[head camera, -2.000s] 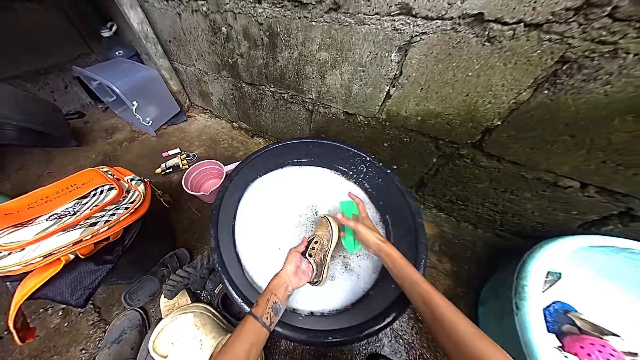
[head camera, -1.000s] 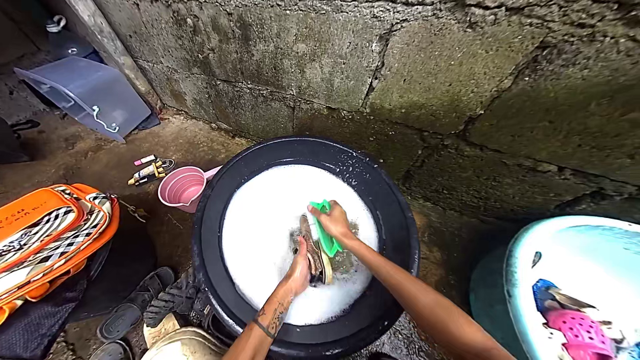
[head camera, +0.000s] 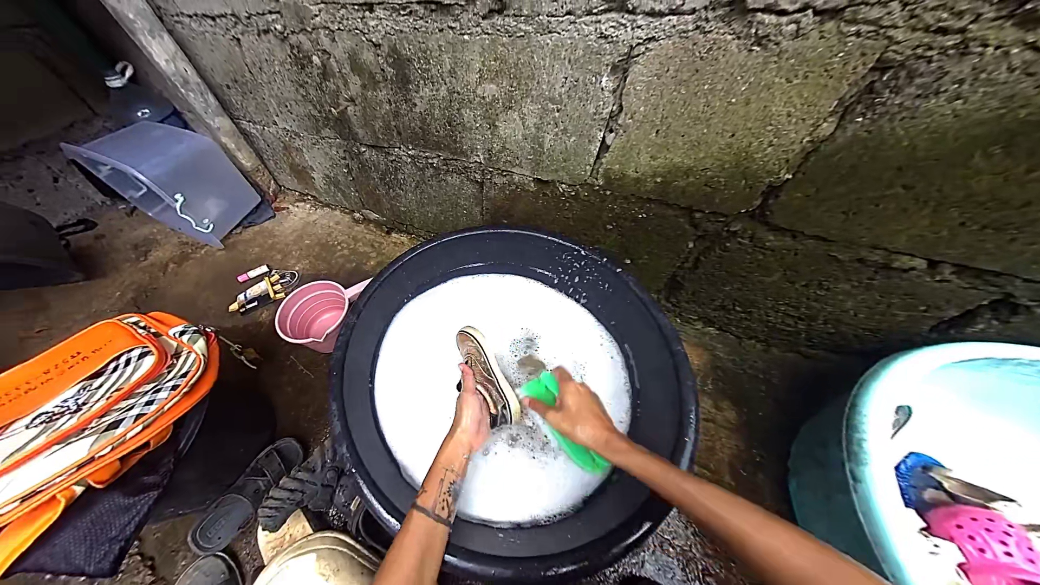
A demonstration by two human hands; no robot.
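Observation:
A round black basin [head camera: 512,561] holds white suds over water. My left hand [head camera: 473,413] grips a small brown shoe with a pale sole [head camera: 483,366] at its lower end, tilted above the foam, its toe or heel pointing up and away. Just right of the shoe, my right hand [head camera: 578,409] is closed around a green scrubbing brush or sponge [head camera: 583,457]; which of the two cannot be told. The green thing lies at the suds, a little apart from the sole. Greyish foam and bubbles show between the shoe and my right hand.
Left of the basin stand a pink dipper [head camera: 313,313], small bottles [head camera: 264,290], a clear plastic bin [head camera: 166,175] and an orange plaid bag [head camera: 106,406]. Black sandals [head camera: 244,496] lie below. At right, a turquoise tub [head camera: 861,455] holds a pink perforated clog [head camera: 987,536]. A block wall [head camera: 487,106] rises behind.
The green thing was against the shoe one second ago; now my right hand holds it apart, to the right. The shoe has turned in my left hand, its sole edge now facing right.

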